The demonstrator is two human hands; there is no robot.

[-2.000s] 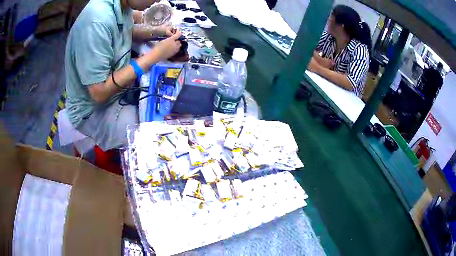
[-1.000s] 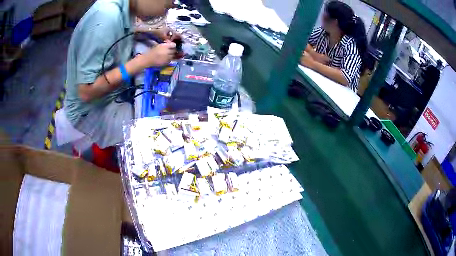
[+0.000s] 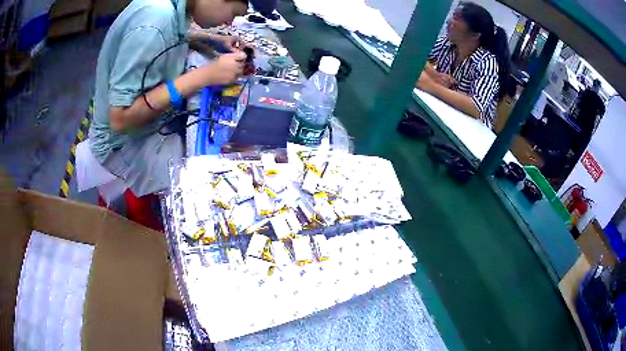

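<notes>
Neither of my hands is in the picture. Nearest in front of me, many small silver-white batteries (image 3: 285, 225) with yellow-orange ends lie in a loose heap. They rest on white dotted packing sheets (image 3: 309, 291), which look overexposed. Greyish-blue bubble wrap (image 3: 357, 322) shows below the sheets at the bottom edge.
A cardboard carton (image 3: 127, 288) with white packing stands lower left. A water bottle (image 3: 314, 110) and dark box (image 3: 264, 113) stand behind the batteries. A green conveyor (image 3: 453, 253) runs at right. A person in green (image 3: 141, 82) works at left; another in stripes (image 3: 467, 72) sits across.
The view has shifted slightly, so the batteries and sheets sit a little higher and further left than at first. The person at left has leaned the head lower over the hands.
</notes>
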